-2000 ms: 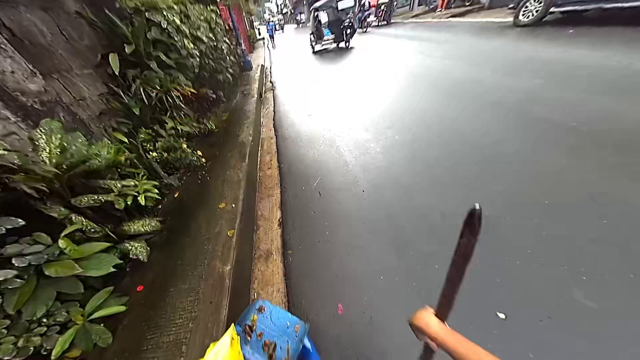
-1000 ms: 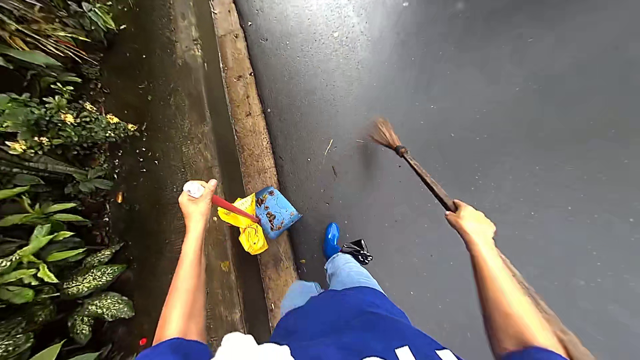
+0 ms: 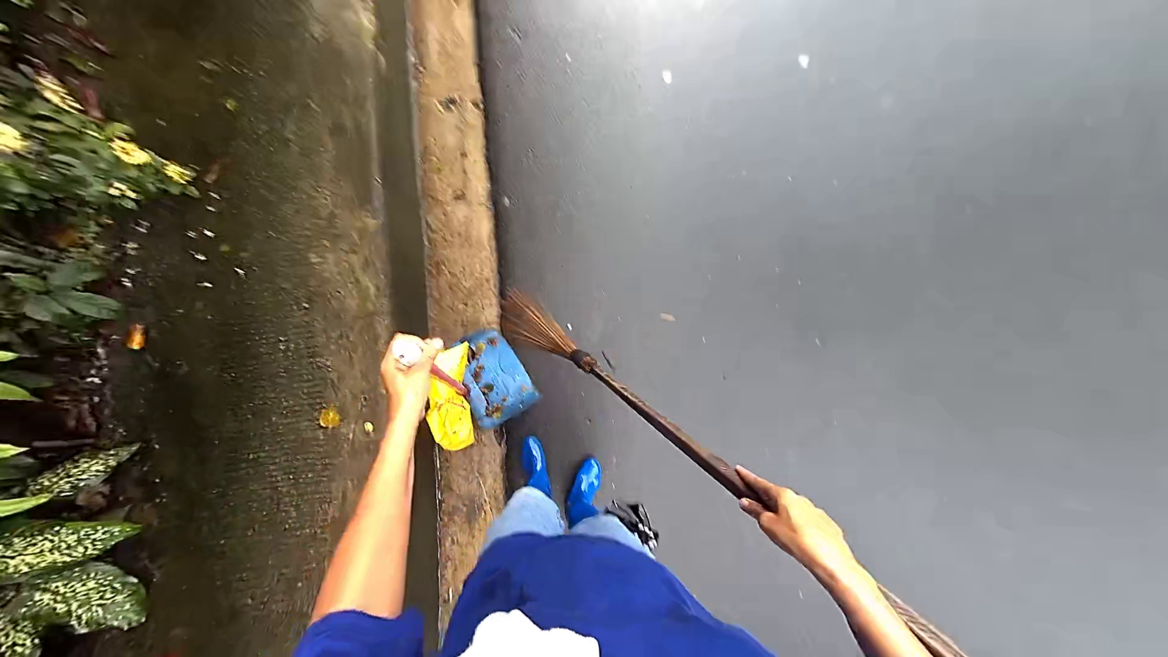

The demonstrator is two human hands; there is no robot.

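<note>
My left hand (image 3: 410, 370) is closed on the end of a red stick handle, whose pale tip shows above the fist. The handle runs to a blue plastic dustpan (image 3: 500, 379) with brown leaf bits on it, over the curb's road side. A yellow plastic bag (image 3: 451, 411) hangs beside the dustpan, between it and my left hand. My right hand (image 3: 792, 522) grips the long wooden handle of a stick broom (image 3: 540, 327). The broom's fanned bristles are at the curb's edge, just above the dustpan in view.
A concrete curb (image 3: 456, 201) separates the dark asphalt road (image 3: 821, 274) from a wet walkway (image 3: 274, 301) with a narrow gutter. Leafy plants (image 3: 73, 557) line the far left. My blue boots (image 3: 584, 488) stand on the road by the curb, with a black plastic bag (image 3: 636, 522) beside my leg.
The broom's bristles have moved left from the open road to the curb, close to the dustpan. Both hands keep their hold. The view has tilted down strongly since the earliest frame.
</note>
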